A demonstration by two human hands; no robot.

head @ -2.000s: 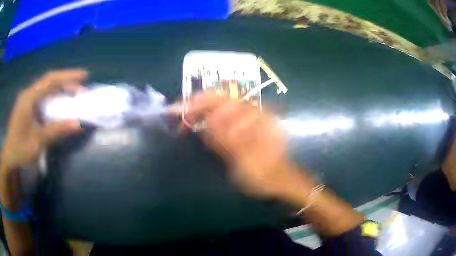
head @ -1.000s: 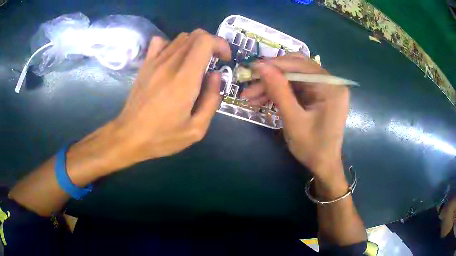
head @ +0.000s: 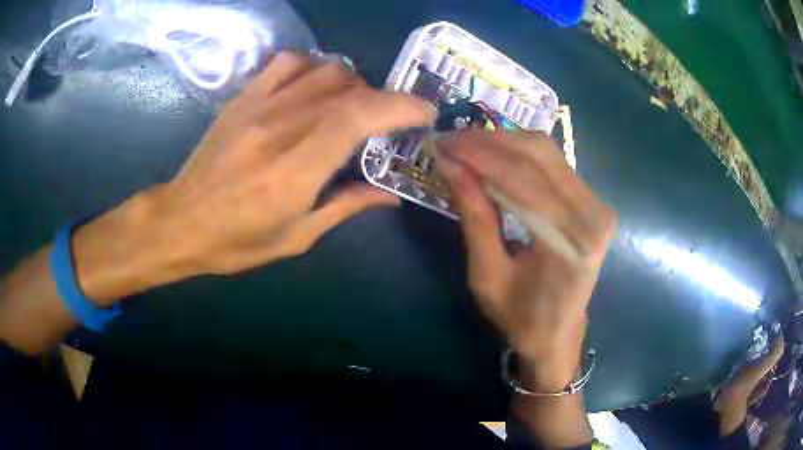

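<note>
The open white power strip housing (head: 421,44) lies tilted on the dark green bench, with wires, gold metal strips and part of a circuit board showing inside. My left hand (head: 282,158) is at the housing's left end, thumb and fingers apart around its edge; whether it grips the edge is hard to tell. My right hand (head: 528,220) is over the housing's lower right part and holds a pale pressing stick (head: 550,235), blurred, its tip down inside the shell. A thin pale strip (head: 567,132) sticks out at the housing's right edge. My right hand hides part of the inside.
The coiled white power cord (head: 198,48) lies in a clear plastic bag at the upper left. A worn, speckled belt edge (head: 674,97) curves along the upper right, with a blue mat corner (head: 559,7) beside it. Another person's hand (head: 748,378) is at the lower right.
Since one second ago, the pressing stick has swung from level to slanting down right. My left fingers have opened wider and moved slightly off the wires. The bagged cord sits higher in view.
</note>
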